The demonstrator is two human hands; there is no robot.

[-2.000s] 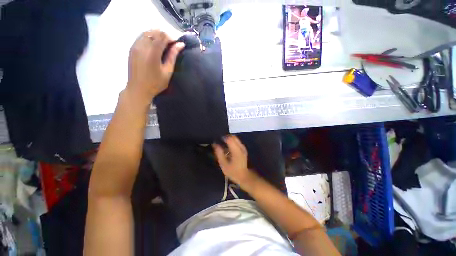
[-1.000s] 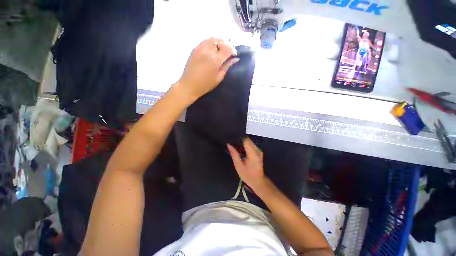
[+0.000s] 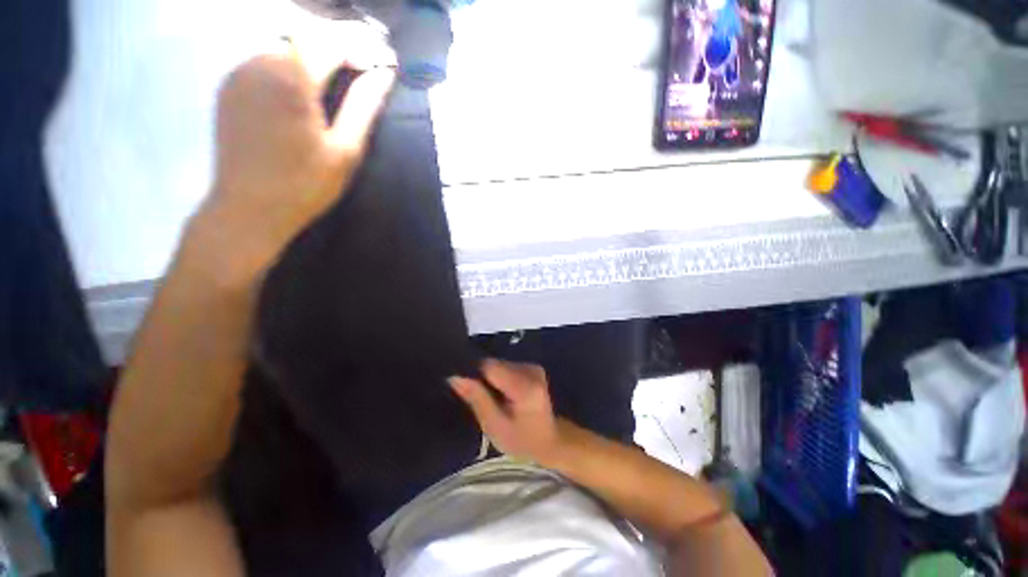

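Observation:
The black garment piece (image 3: pixel 372 237) runs from the needle area over the table's front edge and onto the lap. My left hand (image 3: pixel 282 135) holds its upper left part near the needle, blurred, with thumb and fingers pinched on the cloth. My right hand (image 3: pixel 513 411) is at the cloth's lower right edge, below the table edge, with thumb and fingertips pinching it. The sewing machine's foot area (image 3: pixel 419 45) is at the top edge, cut off and overlit; the needle cannot be made out.
A lit smartphone (image 3: pixel 717 73) lies right of the machine. A blue-and-yellow item (image 3: pixel 848 189), a red tool (image 3: pixel 902 132) and scissors (image 3: pixel 986 214) lie farther right. The ruler strip (image 3: pixel 654 265) lines the front edge. A blue basket (image 3: pixel 812 406) stands below; dark cloth (image 3: pixel 40 225) hangs left.
The view has shifted. More of the black piece now lies below the table edge, and my right hand is lower, farther from the table. My left hand stays by the needle area.

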